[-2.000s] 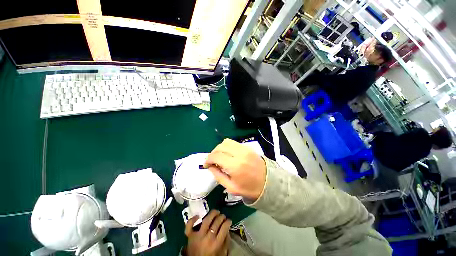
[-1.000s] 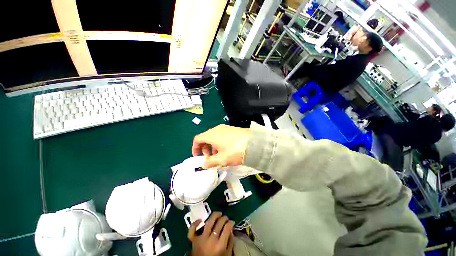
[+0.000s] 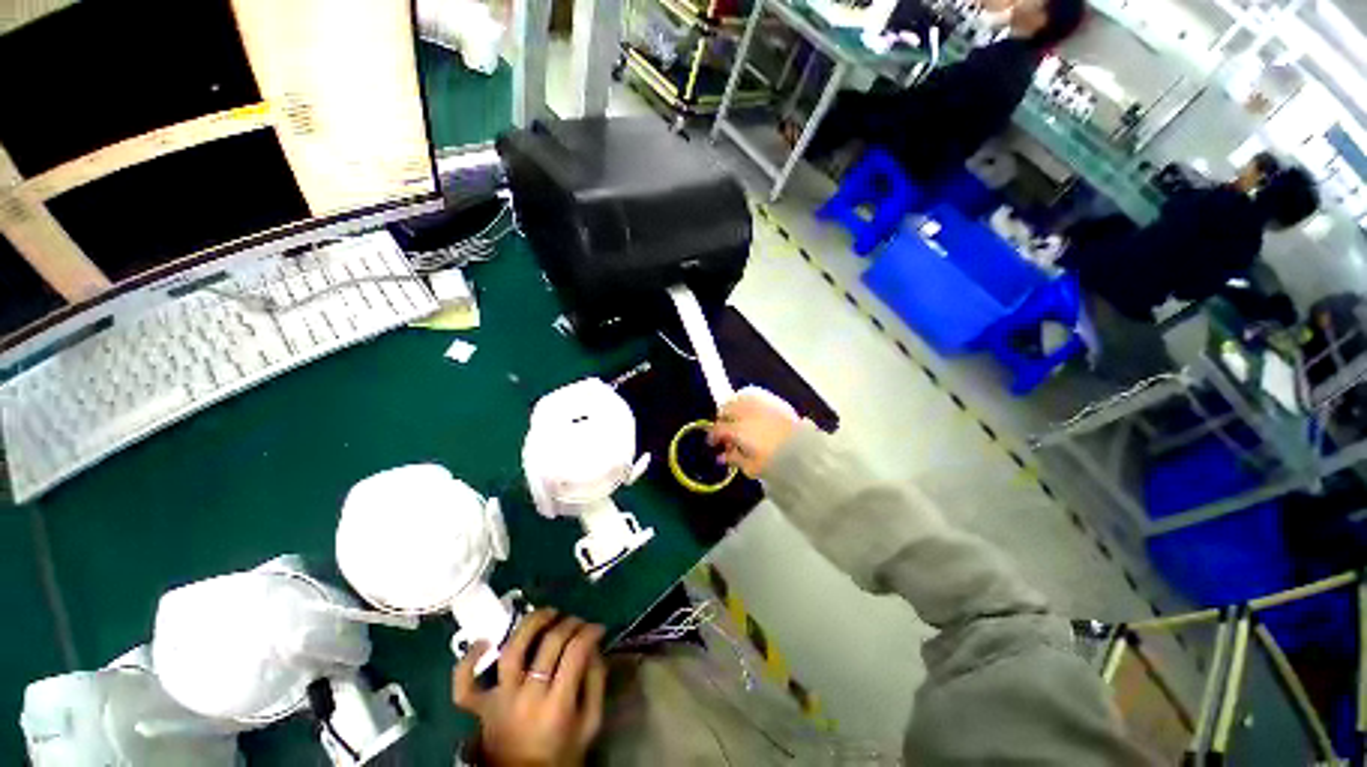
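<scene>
Several white security cameras stand in a slanting row on the green bench. My left hand [image 3: 540,689] has its fingers on the wall-mount bracket [image 3: 487,626] of one camera [image 3: 417,540]. To its right stands another camera [image 3: 582,435] with a small dark mark on its head. My right hand [image 3: 754,432] is at the lower end of the white label strip [image 3: 699,342], its fingertips beside the yellow tape roll [image 3: 682,457]. Whether its fingers pinch the strip is too unclear to tell. A white disc is partly hidden behind this hand.
The black label printer [image 3: 630,217] stands at the bench corner by a black mat [image 3: 802,405]. A white keyboard [image 3: 225,342] lies below the monitor [image 3: 225,120]. Beyond the floor line are blue bins [image 3: 952,285], blue stools [image 3: 870,198] and seated people. Thin cables hang at the bench edge.
My right hand has moved from the camera's head to the strip and tape roll on the right. The view has swung right. My left hand remains at the same camera's bracket.
</scene>
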